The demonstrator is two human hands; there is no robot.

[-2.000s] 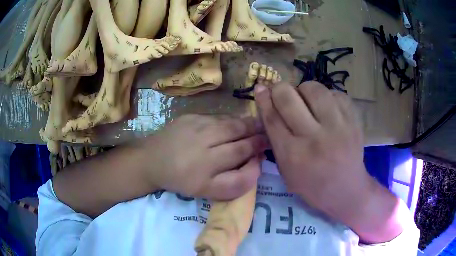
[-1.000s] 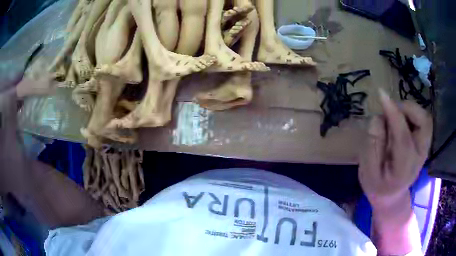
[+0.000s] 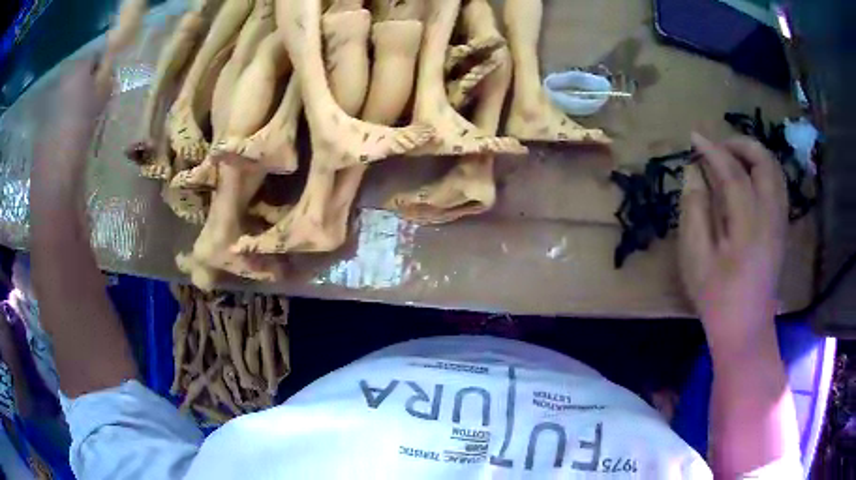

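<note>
My left hand [image 3: 70,117] is at the upper left, blurred; a blurred tan shape [image 3: 122,23] shows just above it, and I cannot tell whether the hand grips it. My right hand [image 3: 737,211] is over the cardboard table at the right, fingers bent, between two heaps of black straps. Its fingertips are at the upper right edge of the nearer strap heap [image 3: 643,211]; whether they pinch a strap is unclear. The other strap heap [image 3: 798,202] is partly hidden behind the hand. Tan model legs [image 3: 324,127] lie piled left of centre, feet towards me.
A white dish [image 3: 575,94] with a thin pale stick across it stands behind the feet. A dark flat device [image 3: 718,33] lies at the far right, and a white scrap [image 3: 802,141] by the farther straps. More legs [image 3: 230,347] are below the table edge.
The leg held in front of me is gone from there. My hands have parted: the left went to the far left and then up, the right to the strap heaps. The view has shifted.
</note>
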